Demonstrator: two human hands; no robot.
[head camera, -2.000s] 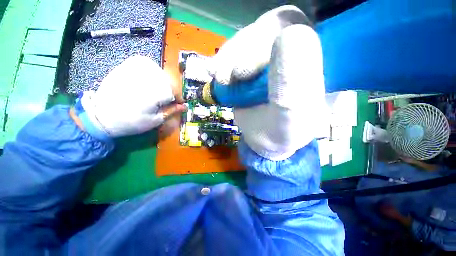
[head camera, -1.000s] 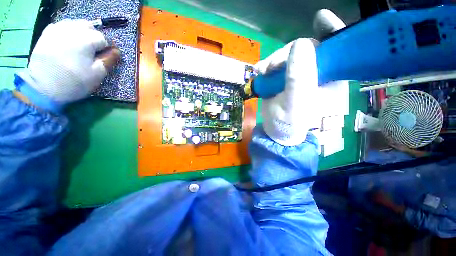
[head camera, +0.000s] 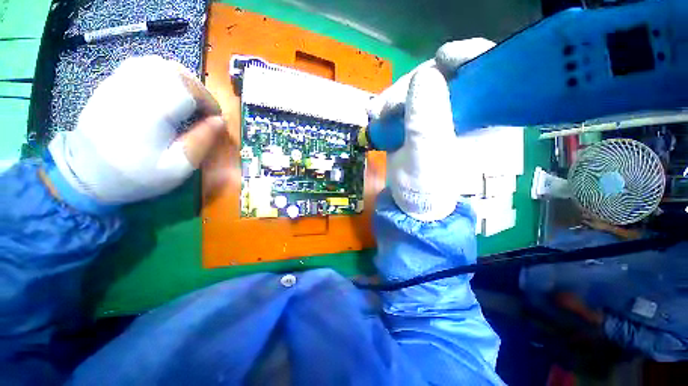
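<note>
The green circuit board lies in the orange fixture, with the pale heatsink along its far edge. My right hand, in a white glove, is closed around the blue electric screwdriver. Its yellow-black nose is at the board's right edge, just below the heatsink's end; the bit is hidden. My left hand, gloved with bare thumb and fingertip brought together, is over the fixture's left edge. Whether it holds a screw cannot be seen.
The black tray of tiny screws is at the left, with a marker pen on them. White sheets lie right of the fixture. A small fan stands at the right, near another person's blue sleeve. A black cord crosses my right sleeve.
My left hand went from the board to the screw tray, then moved back right to the fixture's edge. The screwdriver moved from the board's left part to its right edge.
</note>
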